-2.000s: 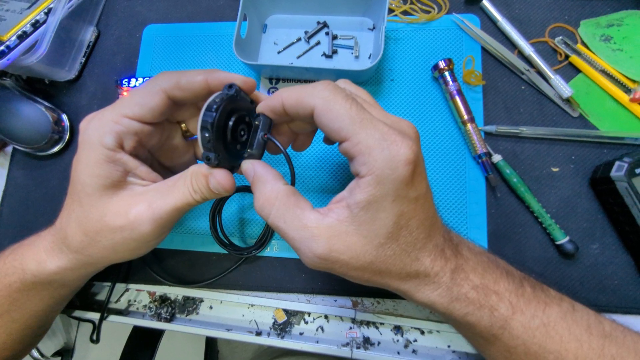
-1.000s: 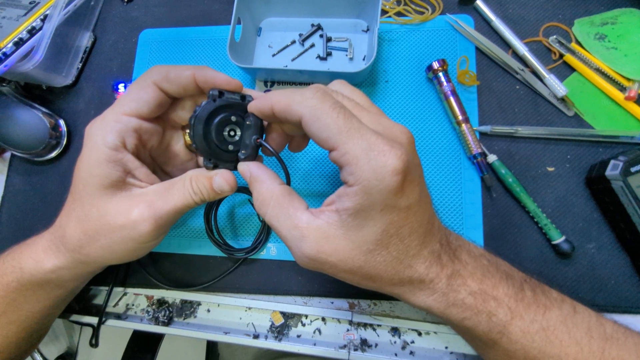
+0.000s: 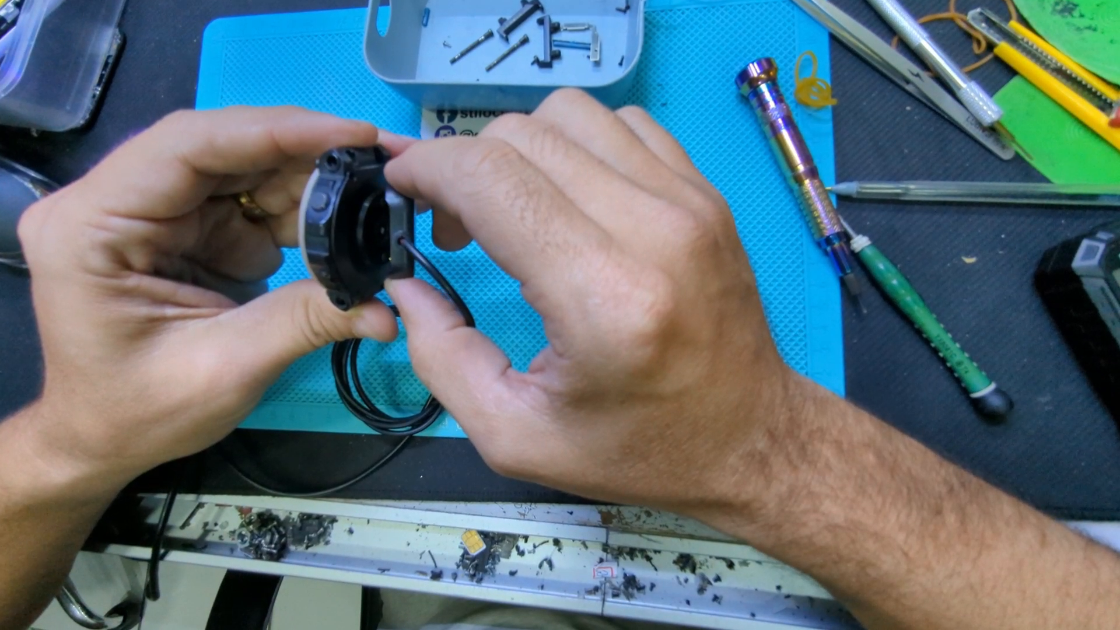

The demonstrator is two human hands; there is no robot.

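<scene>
My left hand [image 3: 175,289] holds a round black watch case [image 3: 341,232] by its rim, thumb below and fingers above, with the case tilted nearly edge-on. Between the thumb and index finger of my right hand [image 3: 595,306] is a black charging connector [image 3: 402,232], at the back of the case; whether the two touch is hard to tell. From the connector a thin black cable [image 3: 442,284] runs down to loose coils over the blue silicone mat [image 3: 735,289].
Behind the hands stands a grey-blue bin [image 3: 507,92] with small screws and metal parts. At right lie an iridescent screwdriver [image 3: 796,157], a green-handled screwdriver [image 3: 923,315], tweezers [image 3: 910,79] and a yellow utility knife [image 3: 1059,74]. A metal ledge [image 3: 376,542] with black debris runs along the front.
The watch case faced the camera more fully one second ago and is now turned nearly edge-on. Both hands have kept their hold.
</scene>
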